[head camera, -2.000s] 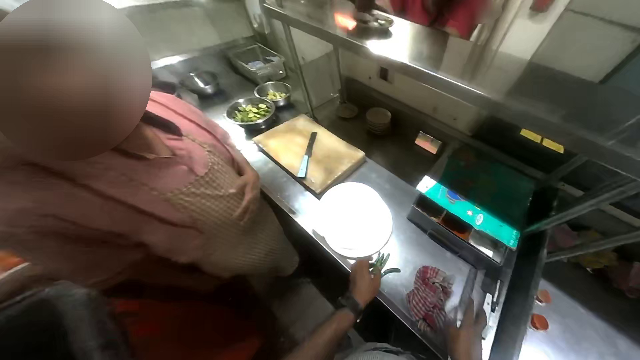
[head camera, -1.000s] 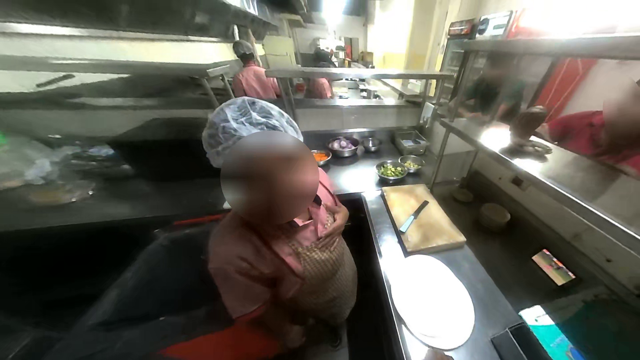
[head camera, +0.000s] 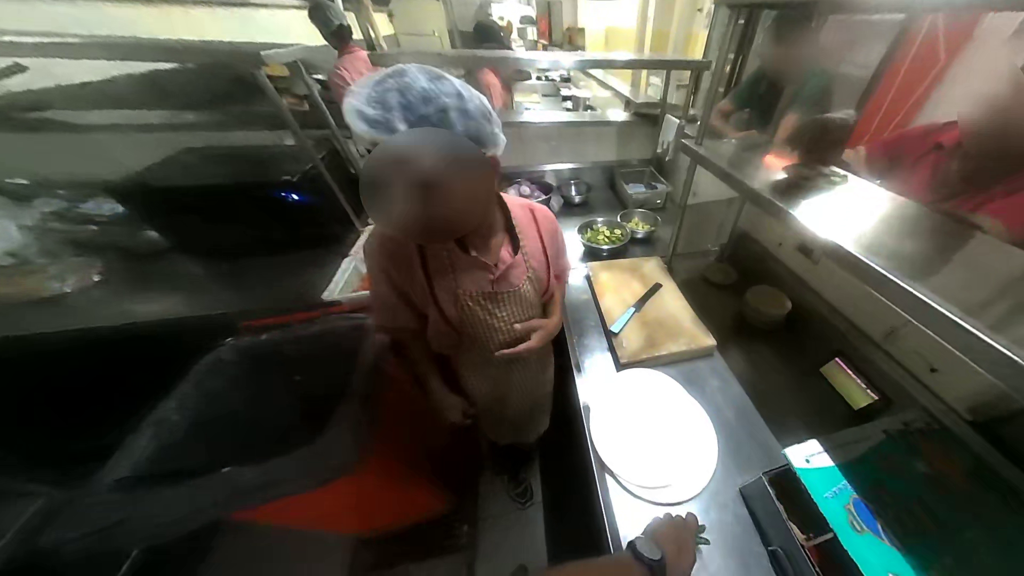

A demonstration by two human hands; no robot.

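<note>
My left hand (head camera: 678,541), with a watch on its wrist, is low in the head view over the steel counter (head camera: 736,408). Its fingers curl over some slim green vegetable pieces (head camera: 702,536), mostly hidden by the hand. Just beyond it lie overlapping white plates (head camera: 654,436). Farther back, a knife (head camera: 636,308) rests on a pale cutting board (head camera: 684,328). My right hand is out of view.
A co-worker in an apron (head camera: 504,320) stands left of the counter. Bowls of cut green vegetables (head camera: 604,234) (head camera: 640,223) sit behind the board. A black box (head camera: 772,512) with a green lid (head camera: 856,512) is at the right, below a steel shelf (head camera: 896,232).
The view has swung up and left. My right hand and the red checked cloth, seen two seconds ago, have left the view. The co-worker's hand remains at the apron.
</note>
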